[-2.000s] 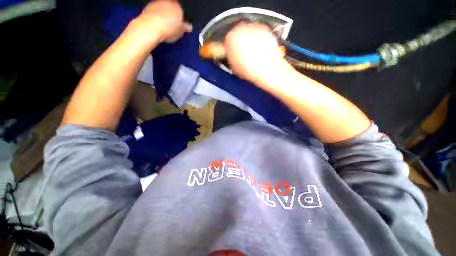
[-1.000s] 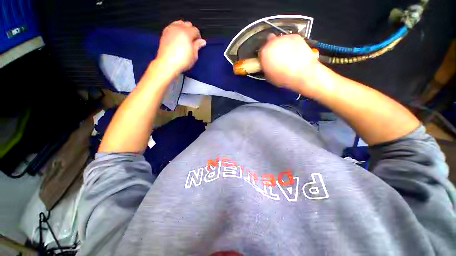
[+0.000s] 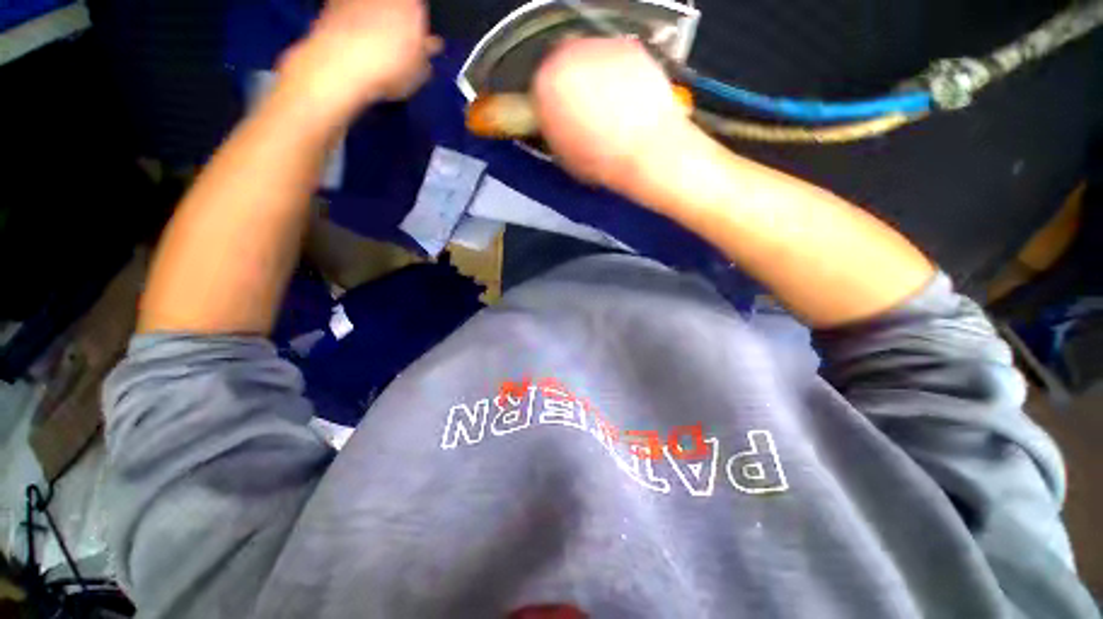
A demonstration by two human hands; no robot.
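A navy garment piece (image 3: 399, 127) with white patches (image 3: 444, 194) lies along the near edge of the black ironing table and hangs partly over it. My right hand (image 3: 611, 109) is closed around the tan-orange handle (image 3: 502, 116) of the steam iron (image 3: 532, 42). The iron's pointed plate faces left over the navy cloth; its top is cut off by the frame edge. My left hand (image 3: 369, 46) is at the top edge over the cloth, left of the iron, blurred. Its fingertips are not clear, so I cannot tell if it pinches cloth.
A blue hose (image 3: 810, 104) and a yellowish-brown line leave the iron to the right and join a pale wrapped length (image 3: 1028, 55). A navy heap (image 3: 393, 327) lies below the table edge. A blue-topped box (image 3: 36, 27) is at the upper left.
Since one second ago, the iron and my right hand have moved left and up in view. My left hand has also moved left and up. The whole view has shifted somewhat.
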